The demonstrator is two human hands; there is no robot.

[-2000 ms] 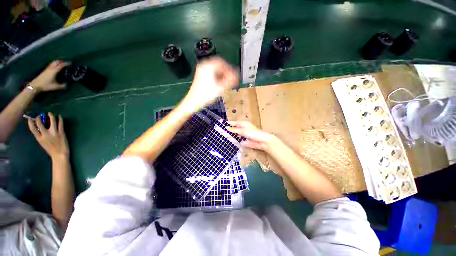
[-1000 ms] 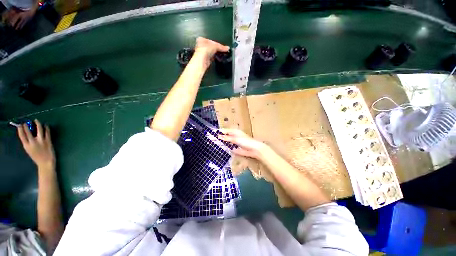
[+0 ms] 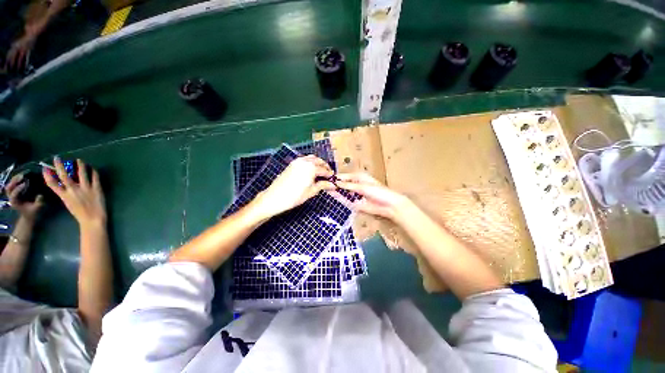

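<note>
A dark, shiny adhesive sheet with white grid lines (image 3: 292,240) lies tilted over a stack of spare gridded sheets (image 3: 284,283) on the green bench. My right hand (image 3: 372,197) grips the tilted sheet at its right corner, where a pale strip shows. My left hand (image 3: 300,182) is over the sheet's upper part, its fingertips meeting the right fingertips near the corner. Something small and dark shows between the fingertips, too small to make out. Black cylindrical housings (image 3: 330,71) stand on the green belt beyond.
A white marked post (image 3: 379,62) stands ahead. Right are a cardboard sheet (image 3: 445,189), white strips with tan circles (image 3: 558,204), a small white fan (image 3: 627,175) and a blue bin (image 3: 605,331). A neighbour's hands (image 3: 80,193) are at the left.
The arm that reached to the belt has come back to the sheet, and its fingertips now meet the other hand's. Cylinders on the belt stand in different places.
</note>
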